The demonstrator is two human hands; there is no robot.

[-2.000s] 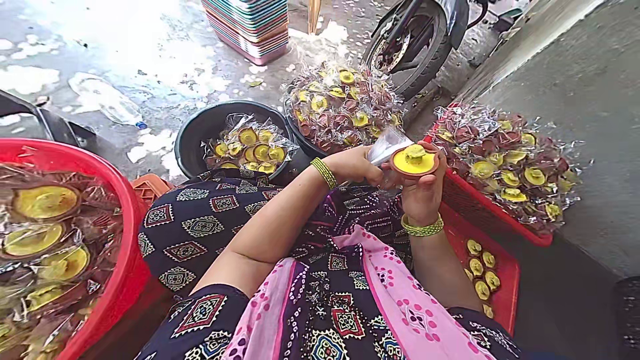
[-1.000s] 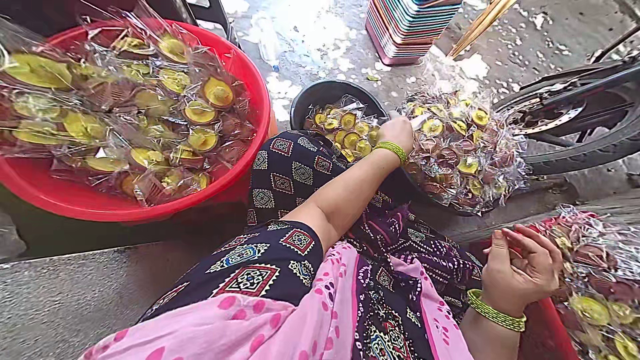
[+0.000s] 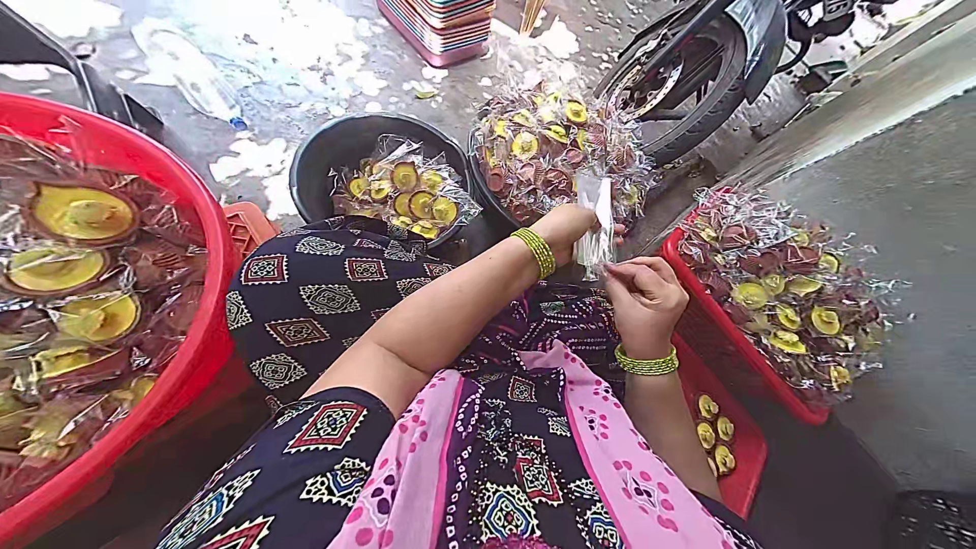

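My left hand (image 3: 568,232) grips a stack of clear plastic bags (image 3: 597,221) above my lap. My right hand (image 3: 646,297) pinches the lower end of the same bags between thumb and fingers. Several unwrapped yellow-topped clay lamps (image 3: 715,431) lie in a red tray (image 3: 743,465) under my right forearm. Wrapped yellow-topped pieces (image 3: 415,191) sit in a dark round tub (image 3: 313,164) ahead of my lap. Just beyond my left hand is a heap of wrapped pieces (image 3: 553,145) in a second dark tub.
A large red tub (image 3: 206,252) of wrapped pieces stands at left. A red crate (image 3: 816,415) heaped with more is at right, beside a wall (image 3: 884,183). Further off are stacked coloured trays (image 3: 438,38), a motorcycle wheel (image 3: 686,91) and a plastic bottle (image 3: 191,76).
My left hand has come back from the dark tub to above my lap. My right hand, empty and spread one second ago, has closed on the bags. The view has swung right.
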